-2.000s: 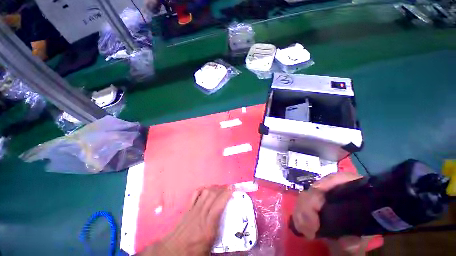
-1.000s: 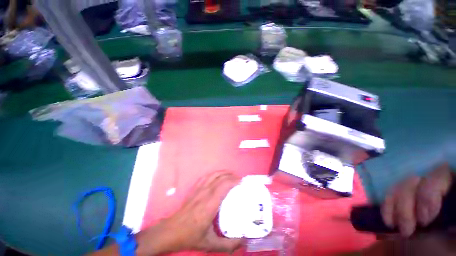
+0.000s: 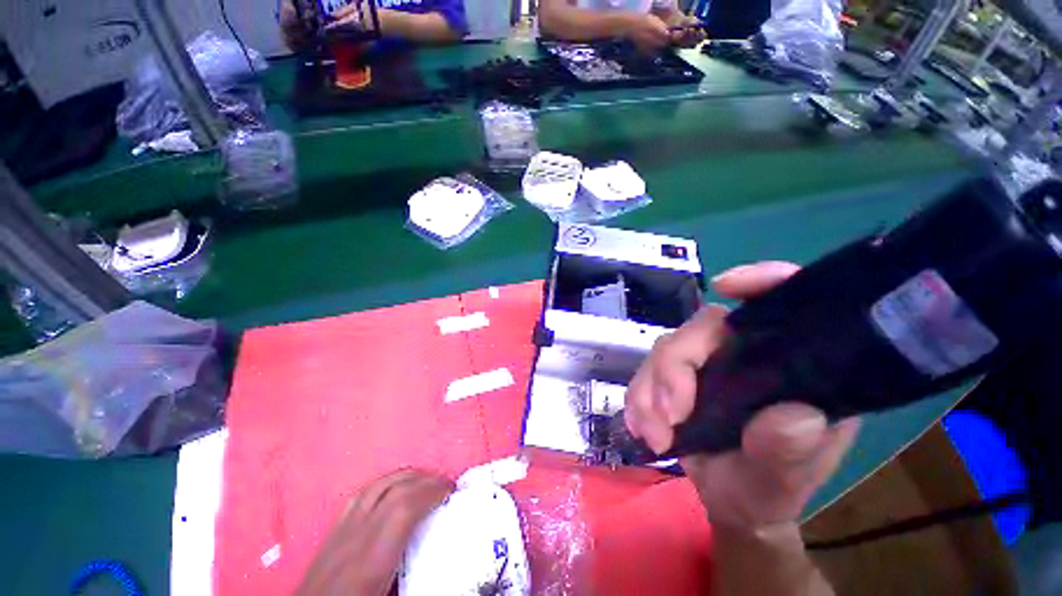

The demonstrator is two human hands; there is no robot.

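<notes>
My right hand (image 3: 745, 408) is closed around the thick black electric screwdriver (image 3: 839, 332), which has a pale label. Its front end is over the front of the screw feeder (image 3: 623, 332); the tip is hard to make out there. My left hand (image 3: 379, 524) rests on the red mat (image 3: 349, 396) and holds the left side of a white device housing (image 3: 472, 541) near the bottom edge. The housing has small dark marks on its upturned face. Clear plastic film (image 3: 557, 530) lies beside it on the right.
A cloudy bag (image 3: 117, 378) lies left of the mat, with a blue coiled cord (image 3: 105, 575) below it. Bagged white housings (image 3: 448, 210) lie on the green bench beyond the mat. Grey posts stand at left. Other people's hands (image 3: 670, 33) show at the far side.
My right hand has brought the screwdriver from the right edge back over the feeder's front. My left hand still holds the housing. The camera view has shifted, showing more of the far side.
</notes>
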